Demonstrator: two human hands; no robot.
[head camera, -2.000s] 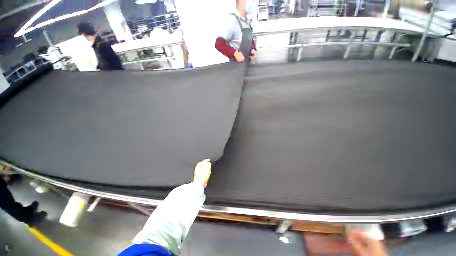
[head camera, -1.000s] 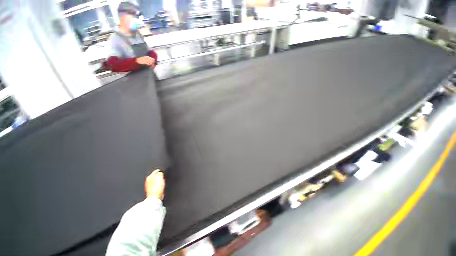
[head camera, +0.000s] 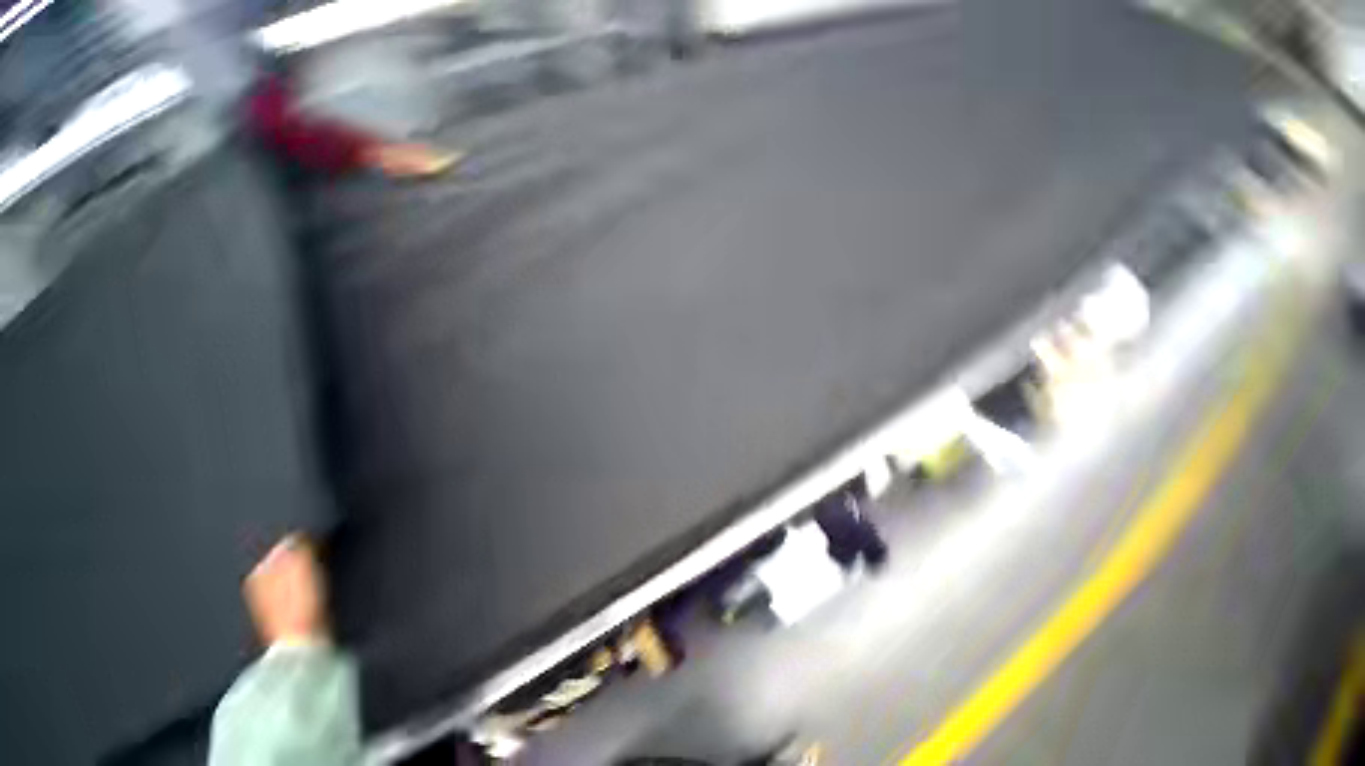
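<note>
My left hand (head camera: 288, 590), in a pale green sleeve, is closed on the near corner of the top black fabric ply (head camera: 150, 389) at the lower left. The ply's free edge runs from my hand up toward the far side. Under and beyond that edge, to the right, lies the black fabric lay (head camera: 719, 299) on the long table. The frame is blurred, so my fingers are not clear. My right hand is not in view.
Another person's hand (head camera: 404, 157) with a dark red sleeve reaches over the lay at the far upper left. The metal table edge (head camera: 704, 557) runs diagonally, with blurred white and dark items (head camera: 801, 573) below it. A yellow line (head camera: 1100, 576) marks the grey floor.
The view has swung right, and my left hand with the ply corner now shows farther left. The other person's hand, formerly at the ply edge, now reaches right over the lay. My blurred right hand has left view.
</note>
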